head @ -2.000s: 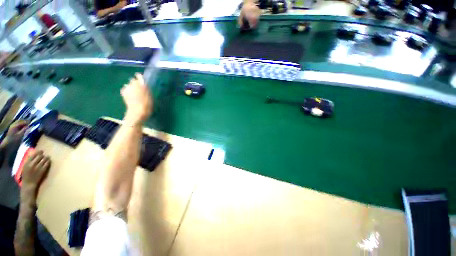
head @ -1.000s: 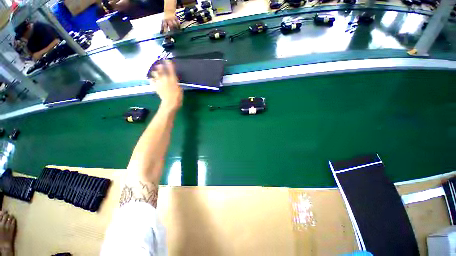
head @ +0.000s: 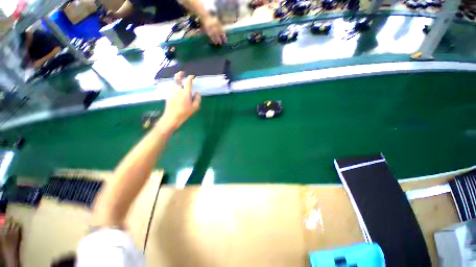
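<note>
My left hand (head: 180, 104) reaches over the green belt with its fingers apart. It appears empty, at the front edge of a stack of black sheets (head: 201, 68) with white edges lying on the belt's divider; whether the fingertips touch the stack is unclear. My right hand is not in view. A bright blue fixture (head: 347, 256) with a dark recess is cut off by the bottom edge. A large black sheet (head: 381, 208) with a white edge lies right of it. Rows of black housings (head: 73, 189) lie at the left, partly behind my forearm.
A black unit (head: 269, 109) lies on the green belt (head: 323, 125), and another is blurred beside my wrist. Black-and-white striped strips (head: 466, 194) and a grey-white box (head: 459, 242) are far right. Another person's hand (head: 214, 30) is across the belt; another shows at lower left.
The view has swung from the left towards the right, and the blue fixture has come into view. My left hand's fingers have spread, and the white edges of the stack show more.
</note>
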